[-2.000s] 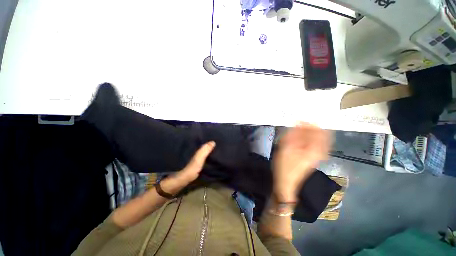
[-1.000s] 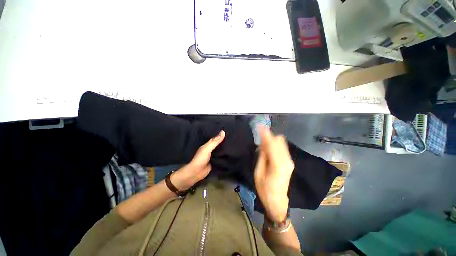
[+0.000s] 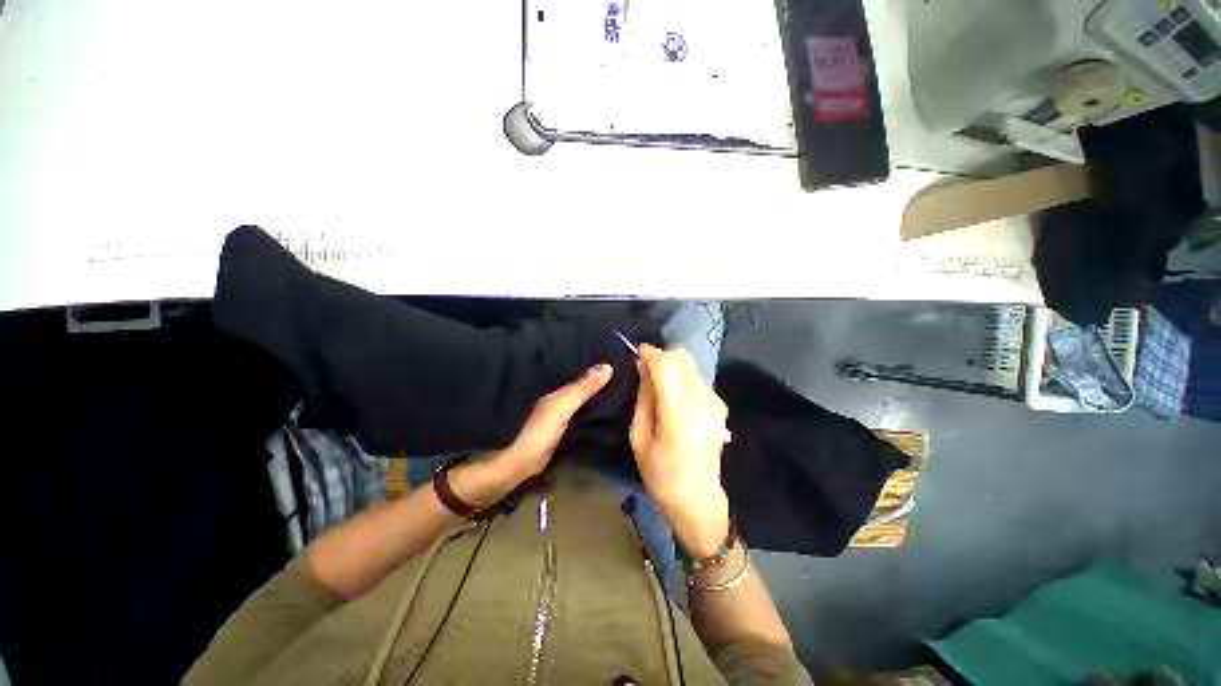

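Observation:
A black garment [image 3: 402, 362] lies across my lap. Its left end rests on the table's front edge and its other end hangs to the right. My left hand [image 3: 536, 436] holds the cloth near the middle, thumb on top. My right hand [image 3: 680, 436] is just right of it, fingertips closed on a thin silvery tool [image 3: 625, 343] that points up and left over the cloth. I cannot tell whether it is a needle or a seam ripper, or whether its tip touches the cloth.
The white table [image 3: 335, 161] holds a smartphone [image 3: 836, 101], a tan strip [image 3: 991, 201], part of a sewing machine [image 3: 991, 67] and a black cloth bundle [image 3: 1118, 215]. A black garment pile [image 3: 121, 496] hangs at left. A white basket [image 3: 1085, 362] stands at right.
My right hand has come down and left to the cloth beside my left hand, and the thin tool now shows. My left hand keeps its hold on the garment.

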